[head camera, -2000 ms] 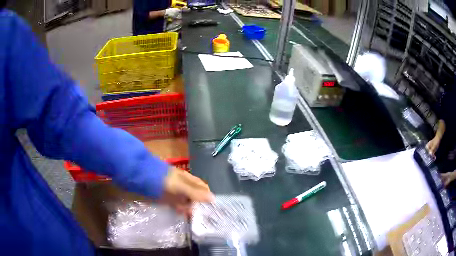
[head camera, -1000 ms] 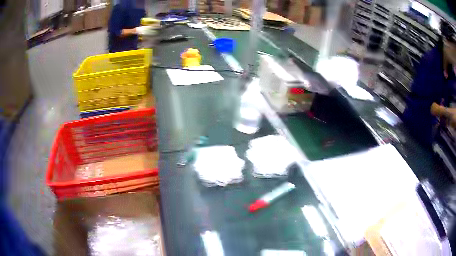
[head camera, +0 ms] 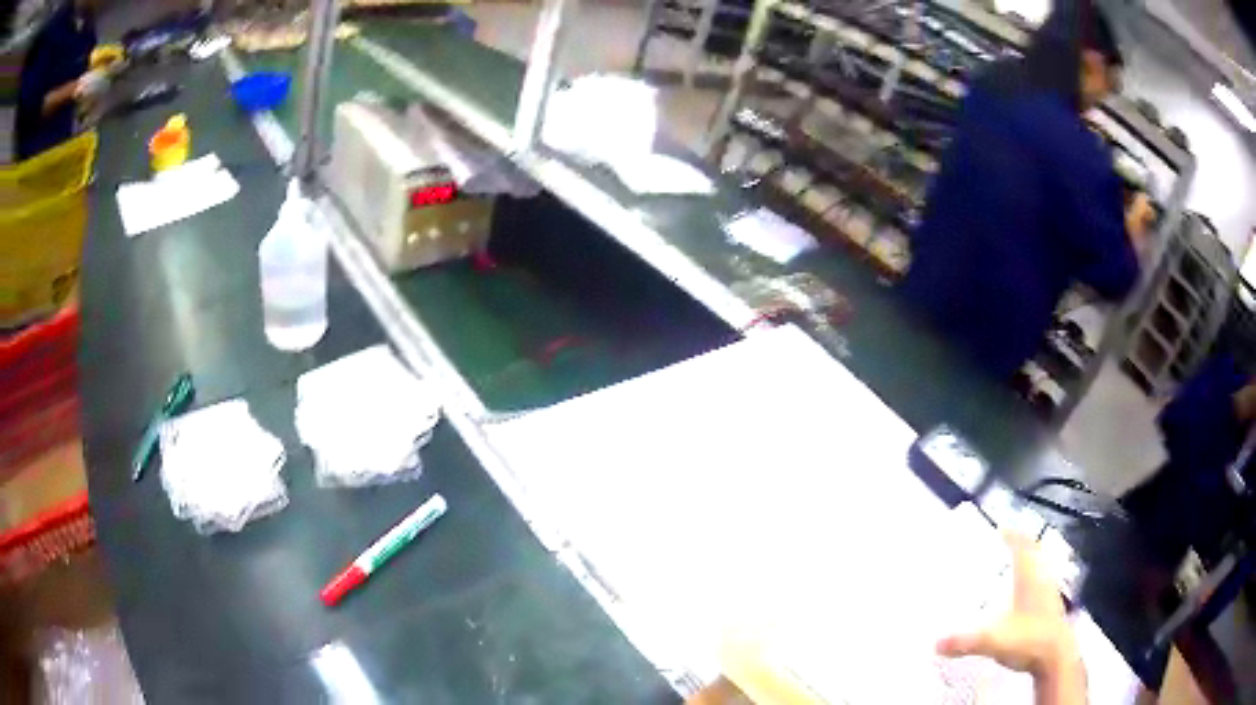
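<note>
My right hand is at the lower right over the white surface, thumb and fingers apart, with no held thing showing. A faint dotted patch, perhaps clear plates, shows below it but is washed out. A skin-coloured bit at the bottom edge may be my left hand, nearly all cut off, beside a tan board edge. Two uneven piles of clear plates, the left pile and the right pile, lie on the green bench. A red-ended marker lies in front of them.
A green pen or tool lies beside the left pile. A squeeze bottle and grey-beige box stand behind. The red crate is at the left edge. A person in dark blue stands across the line. A dark-framed item borders the white sheet.
The view has swung right, so the bench things sit further left. The hand seen at the clear plates two seconds ago is gone from there; my right hand has come in over the white surface.
</note>
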